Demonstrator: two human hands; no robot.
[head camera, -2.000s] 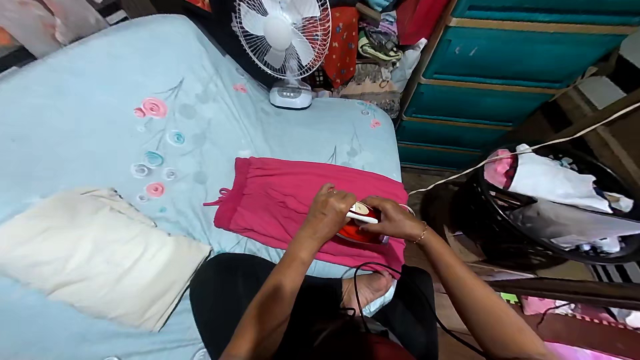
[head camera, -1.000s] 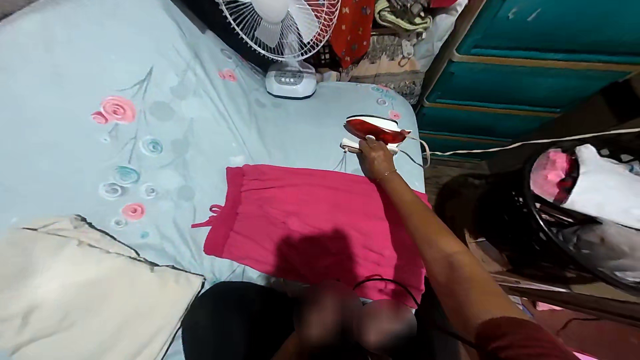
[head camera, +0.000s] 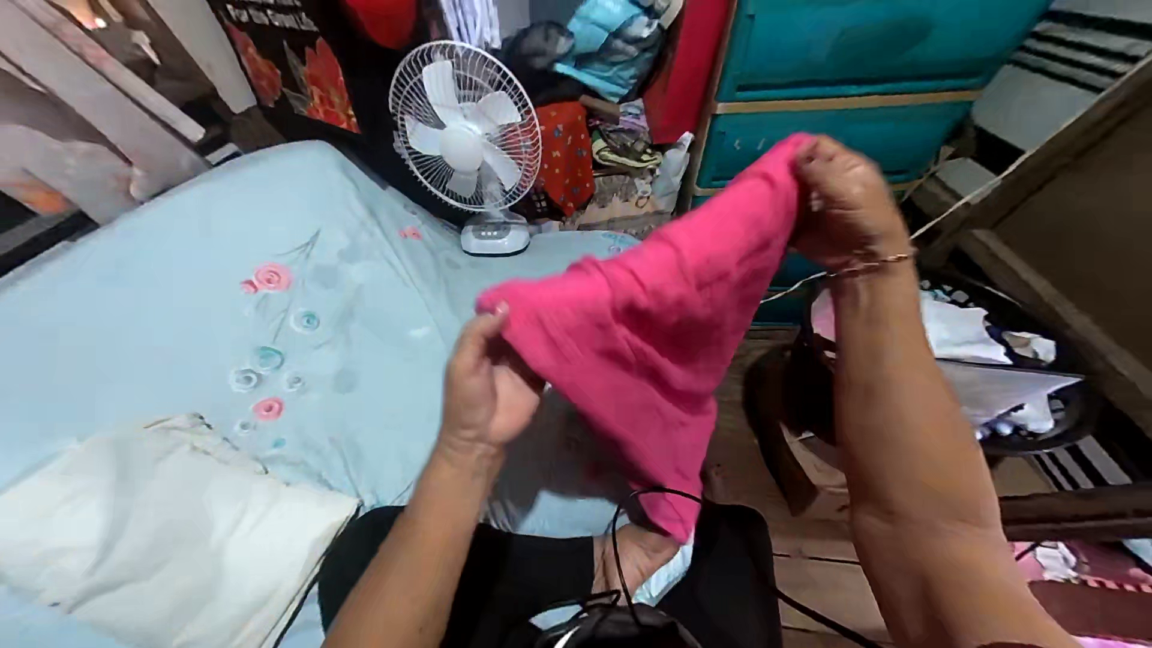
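Note:
A pink cloth garment (head camera: 648, 315) hangs in the air between my two hands, over the near edge of the bed. My left hand (head camera: 490, 387) pinches its left corner between thumb and fingers. Higher up on the right, my right hand (head camera: 846, 202), with a bracelet at the wrist, grips the other upper corner. The lower part of the garment drapes down to a bare foot (head camera: 634, 553) and a black cord (head camera: 621, 531). The clothes iron is not visible in this frame.
A white fan (head camera: 463, 148) stands at the bed's far edge. Folded cream cloth (head camera: 162, 531) lies on the floral bedsheet (head camera: 387, 360) at left. Teal drawers (head camera: 837, 54) rise behind my right hand, and a black basket (head camera: 1071, 423) with white items stands at right.
The pink garment lay flat on the bed and is now lifted between both hands. My right hand has let go of the red and white iron, which it held near the bed's far right side.

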